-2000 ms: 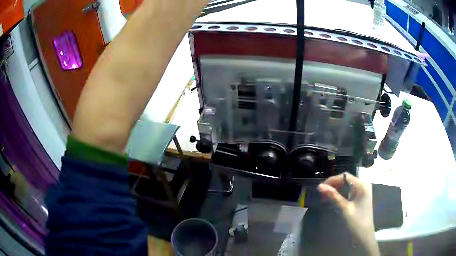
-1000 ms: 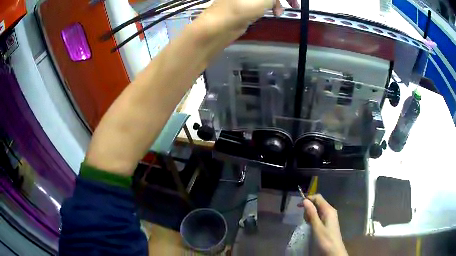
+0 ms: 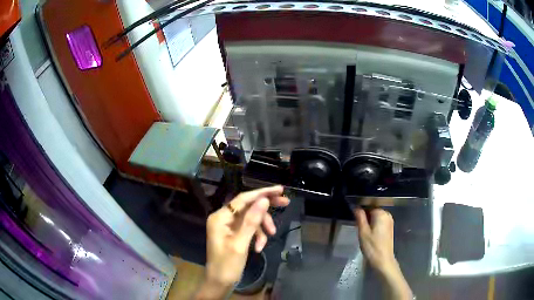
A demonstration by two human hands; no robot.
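Observation:
A black strap [image 3: 349, 105] stands upright behind the clear cover of the edge painting machine [image 3: 257, 58]. Its top end is below the dark red panel, and it runs down toward the gap between two black paint rollers [image 3: 319, 168]. My right hand [image 3: 377, 234] is just below the right roller tray, fingers curled, close to the strap's line. Blur hides what its fingertips hold. My left hand [image 3: 237, 234] is in front of and below the left tray, fingers bent and apart, holding nothing visible.
A grey-green stool [image 3: 175, 146] stands left of the machine. A dark bin [image 3: 253, 272] is partly behind my left hand. A green-capped bottle [image 3: 477, 137] and black pad [image 3: 461, 233] lie on the white table at right. Black straps [image 3: 158, 26] extend from the perforated rail [image 3: 328, 7] at upper left.
My left arm has come down from the machine's top to below the rollers. The strap's upper end has dropped from above the rail to behind the cover. My right hand has risen slightly.

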